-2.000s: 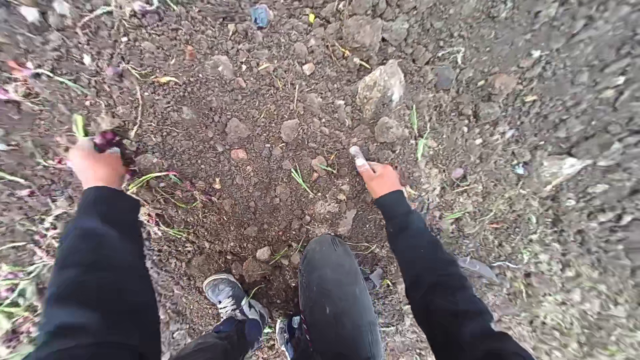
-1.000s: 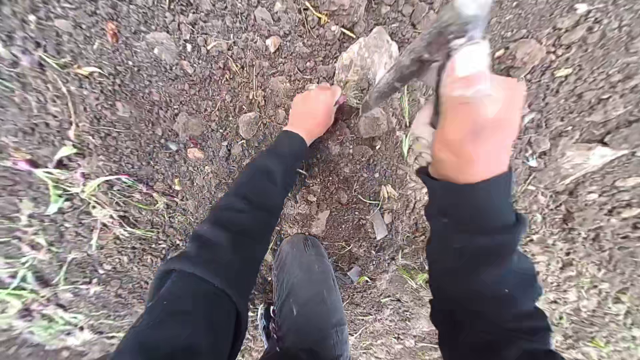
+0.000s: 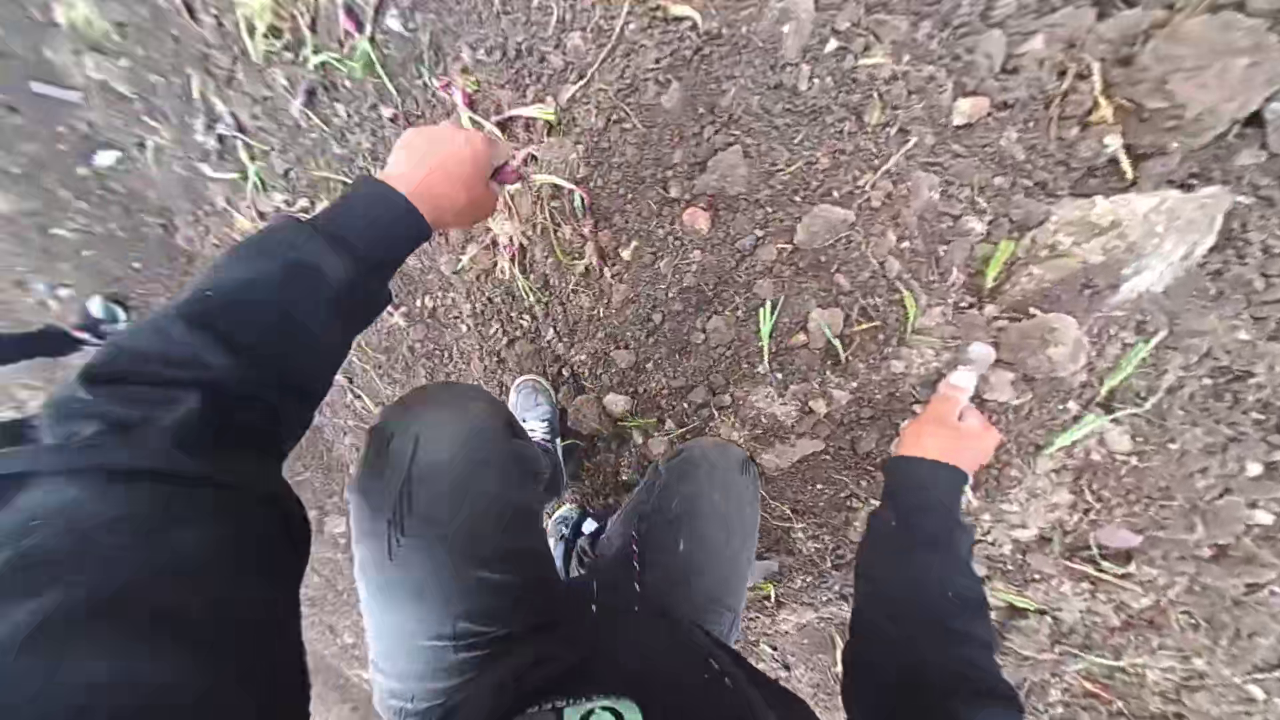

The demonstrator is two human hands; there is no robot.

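Observation:
At the upper left, my left hand point(image 3: 450, 175) is closed with a small purple onion bulb point(image 3: 508, 173) at its fingertips. Sprouted bulbs with pale roots and green shoots point(image 3: 515, 245) lie on the soil around it. My right hand point(image 3: 950, 430) is low over the soil at the right, fingers curled, with a whitish covering point(image 3: 965, 378) at a fingertip. Whether it holds a tool is hidden. Between the hands, short green shoots point(image 3: 768, 330) stand up from the brown soil, with another shoot point(image 3: 910, 310) nearer the right hand.
A large pale rock point(image 3: 1130, 240) lies beyond my right hand, with a rounder stone point(image 3: 1045, 343) beside it. More loose plants point(image 3: 350, 55) lie at the upper left. My knees point(image 3: 440, 470) and a grey shoe point(image 3: 536, 408) are below. Part of another person's shoe point(image 3: 105, 310) shows at the far left.
My left hand has moved from the soil near the pale rock to the loose bulbs at the left. My right hand, raised with a dark-bladed tool a second ago, is now lower and farther from the camera.

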